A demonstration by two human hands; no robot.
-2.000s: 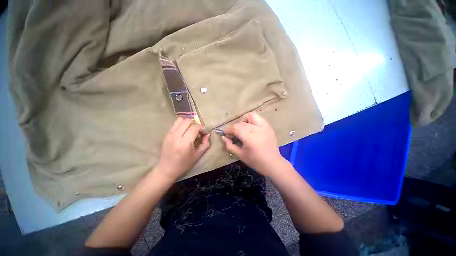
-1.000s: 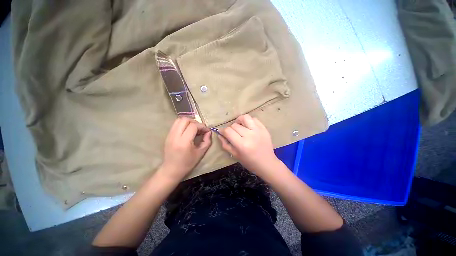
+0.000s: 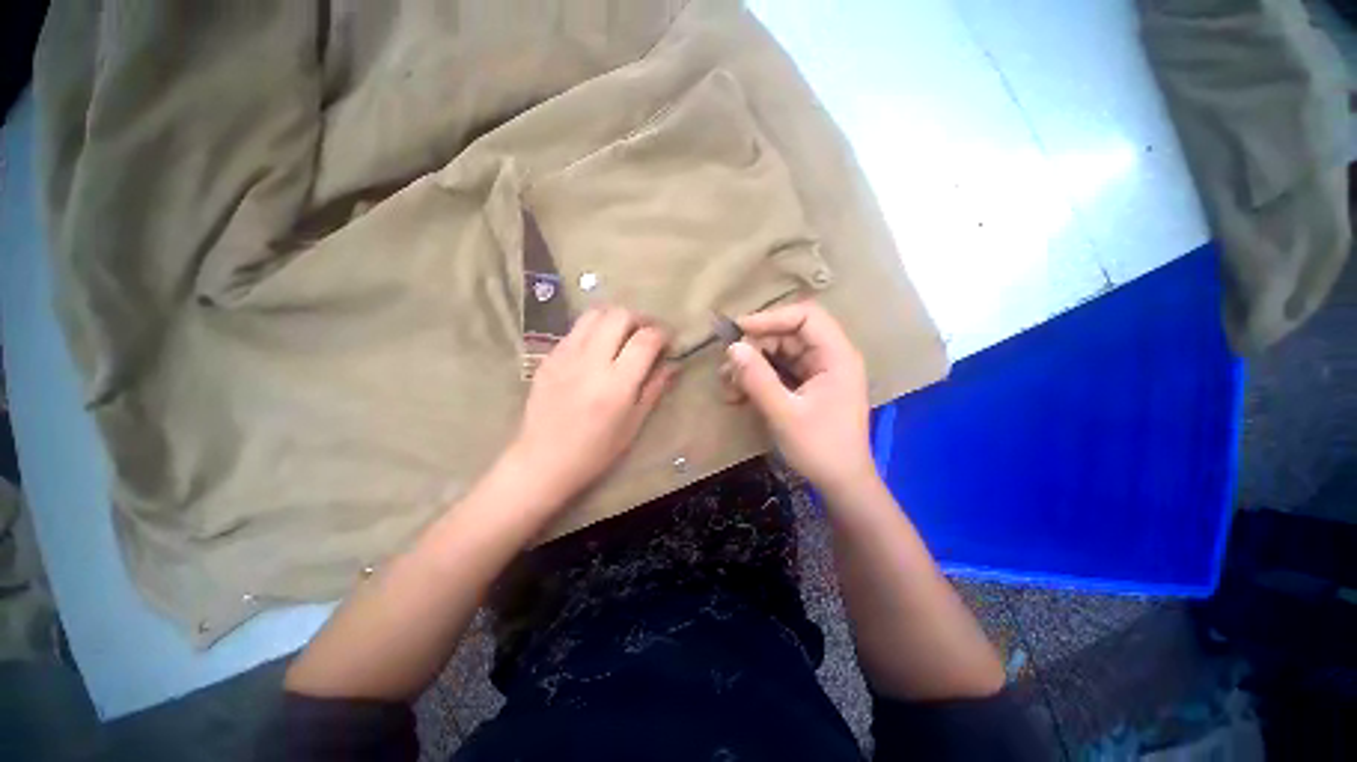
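A tan jacket [image 3: 342, 402] lies spread over the table, with a patch pocket [image 3: 670, 209] in front of me. The pocket flap is partly lifted and shows its plaid underside [image 3: 543, 305] with a snap [image 3: 545, 290]; another snap [image 3: 589, 280] is on the pocket. My left hand [image 3: 595, 384] presses and pinches the cloth at the pocket's lower corner, covering it. My right hand [image 3: 804, 384] holds small dark snips [image 3: 726, 328] between thumb and fingers, tips up, just above the pocket edge.
The pale table [image 3: 967, 179] shows at the right, with dark specks. A blue plastic bin [image 3: 1064, 447] is below the table edge at right. Another tan garment [image 3: 1250, 164] hangs at the upper right. Snaps [image 3: 680, 463] line the jacket's front edge. Thread scraps cover my dark clothing.
My right hand has moved right and up, away from my left hand, with the snips. My left hand has shifted up and right over the pocket corner. Less of the plaid flap underside shows.
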